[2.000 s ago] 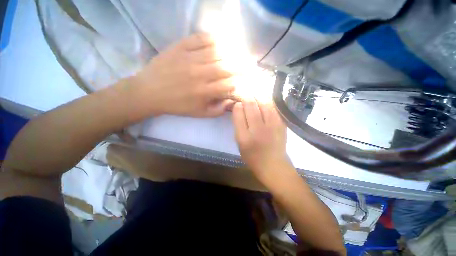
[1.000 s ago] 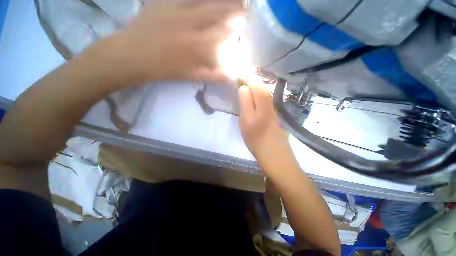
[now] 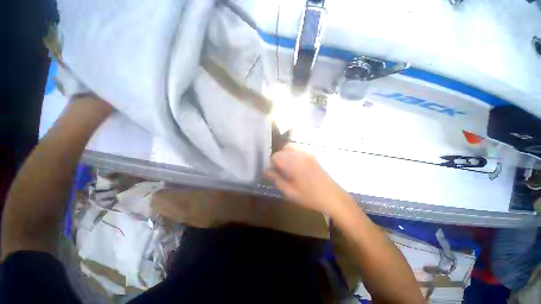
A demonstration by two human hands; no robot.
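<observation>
A large white cloth (image 3: pixel 142 65) is lifted and folded over the left of the table. A khaki strip (image 3: pixel 234 86) lies across it towards the lamp glare. My left hand is hidden behind the cloth; only the wrist shows at its lower left edge. My right hand (image 3: pixel 299 175) is below the glare, fingers curled at the cloth's right edge beside a short dark-brown piece (image 3: pixel 280 138). The white sewing machine (image 3: pixel 409 35) stands behind, with a metal bar (image 3: pixel 308 44) above the glare. The needle and presser foot are lost in the glare.
The table's grey ribbed front edge (image 3: pixel 379 206) runs across in front of me. Crumpled white cloth with tan parts (image 3: pixel 118 246) lies below it at the left, and more cloth (image 3: pixel 460 261) at the lower right. A thread tool-like black shape (image 3: pixel 465 161) shows at the right.
My left hand has moved left and behind the cloth, which is now raised. My right hand has moved slightly down. The view has shifted, showing the machine's lettering instead of the large chrome loop.
</observation>
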